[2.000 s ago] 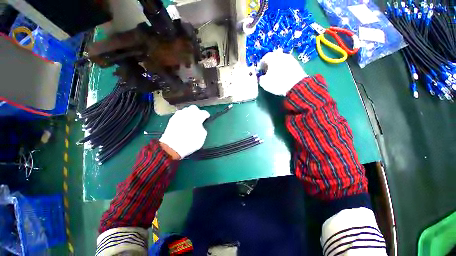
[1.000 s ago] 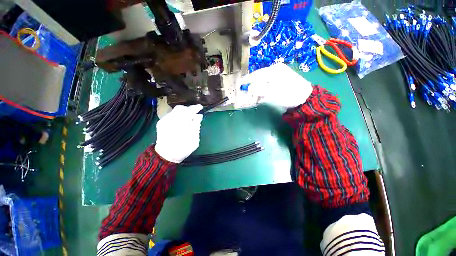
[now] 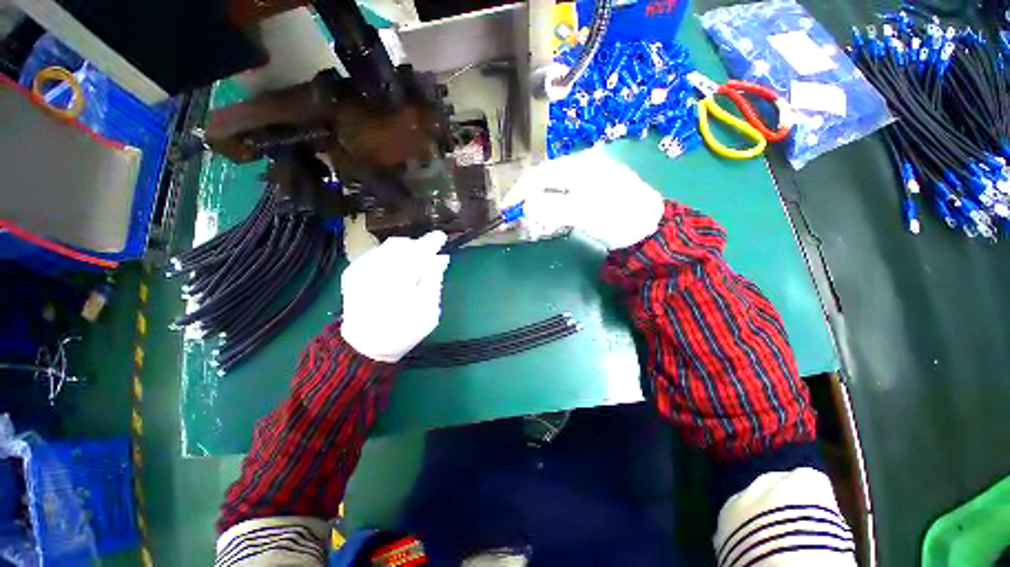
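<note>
My left hand (image 3: 392, 297), in a white glove, holds a short black cable (image 3: 474, 234) in front of the crimping machine (image 3: 382, 144). My right hand (image 3: 589, 197), also gloved, holds a blue-sleeved terminal (image 3: 513, 213) between its fingertips, at the cable's right end. The terminal and cable end meet; how far the cable sits inside cannot be told. Several loose black cables (image 3: 498, 341) lie on the green bench below, partly behind my left hand.
A cable bundle (image 3: 260, 271) fans out left of the machine. A terminal heap (image 3: 631, 94), scissors (image 3: 733, 122) and a plastic bag (image 3: 800, 83) lie right. Finished leads (image 3: 952, 122) lie far right. A blue parts box (image 3: 648, 20) stands behind the heap.
My right hand has moved left from the terminal heap with a blue terminal, which now meets the cable end. My left hand has shifted slightly left with the cable.
</note>
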